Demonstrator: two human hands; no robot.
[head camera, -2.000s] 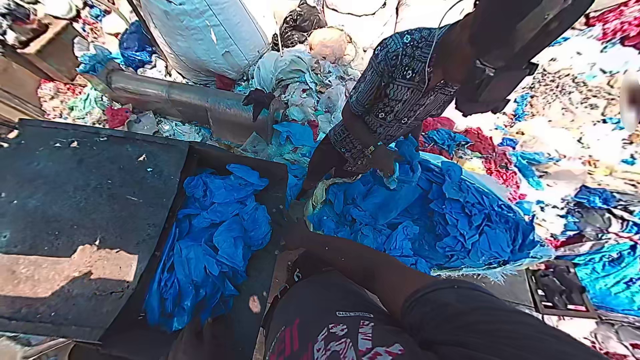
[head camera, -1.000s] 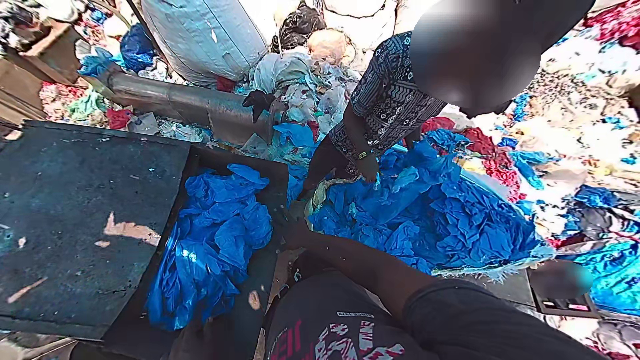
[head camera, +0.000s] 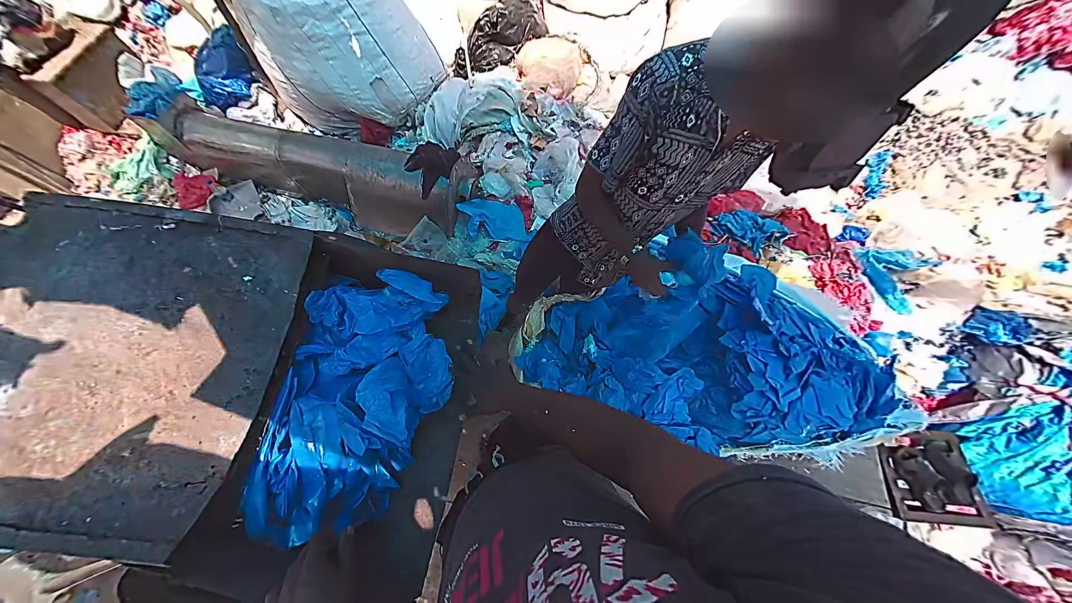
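Observation:
My right hand (head camera: 487, 373) lies at the edge of a dark metal tray, beside the rim of a woven sack (head camera: 536, 322); its fingers are too dark to read. A dark, arm-like shape at the bottom may be my left arm; that hand cannot be made out. Crumpled blue plastic film (head camera: 360, 394) is heaped in the tray (head camera: 419, 502). More blue plastic (head camera: 754, 360) fills the sack, which lies open on its side. A co-worker in a patterned shirt bends over it, one hand (head camera: 646, 272) at the blue plastic and the other arm reaching down by the rim.
A dark flat metal sheet (head camera: 142, 335) adjoins the tray on the left. Behind are a thick metal cylinder (head camera: 293, 163), a large white sack (head camera: 343, 59) and heaps of mixed plastic waste (head camera: 494, 126). A black crate (head camera: 938, 477) sits at the right.
The co-worker's hand has shifted over the blue plastic at the sack's mouth. The sunlit patch on the metal sheet shrank, then grew large. My right arm has stayed in place.

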